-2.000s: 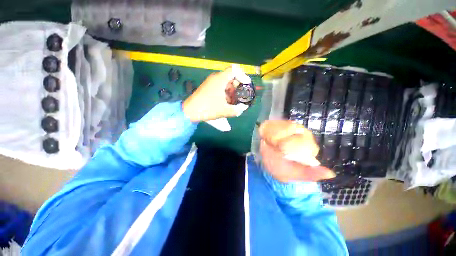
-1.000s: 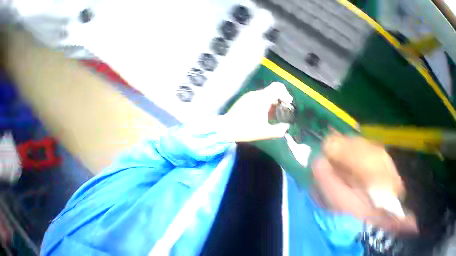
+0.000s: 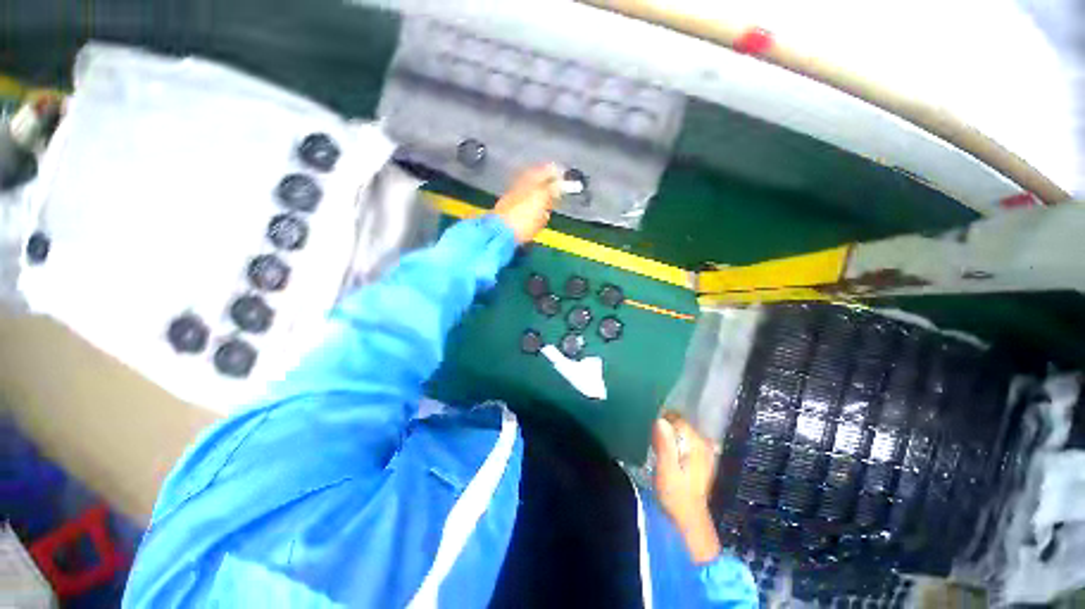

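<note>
My left hand (image 3: 531,202) reaches over the yellow tape to the grey dimpled sheet (image 3: 524,101). Its white-covered fingertips are at a small black part (image 3: 577,183) there; whether they grip it is unclear. Another black part (image 3: 471,152) lies left of it. Several loose black parts (image 3: 579,318) lie on the green surface (image 3: 488,357), beside a white scrap (image 3: 579,372). My right hand (image 3: 687,476) is low, fingers curled, at the near left edge of the black tray stack; whether it holds anything is unclear. The white liner sheet (image 3: 143,179) bears black parts (image 3: 269,272) in a slanted row.
The shiny black tray stack (image 3: 821,440) stands at right with translucent sheets beside it. A pale post with a yellow foot (image 3: 773,274) stands behind. A thin orange stick (image 3: 658,311) lies on the green. A long white rail (image 3: 833,101) crosses the back.
My left hand has let go of the part it held and moved up to the grey sheet. A black part now lies beside the row's near end on the liner. My right hand is lower. The view has turned.
</note>
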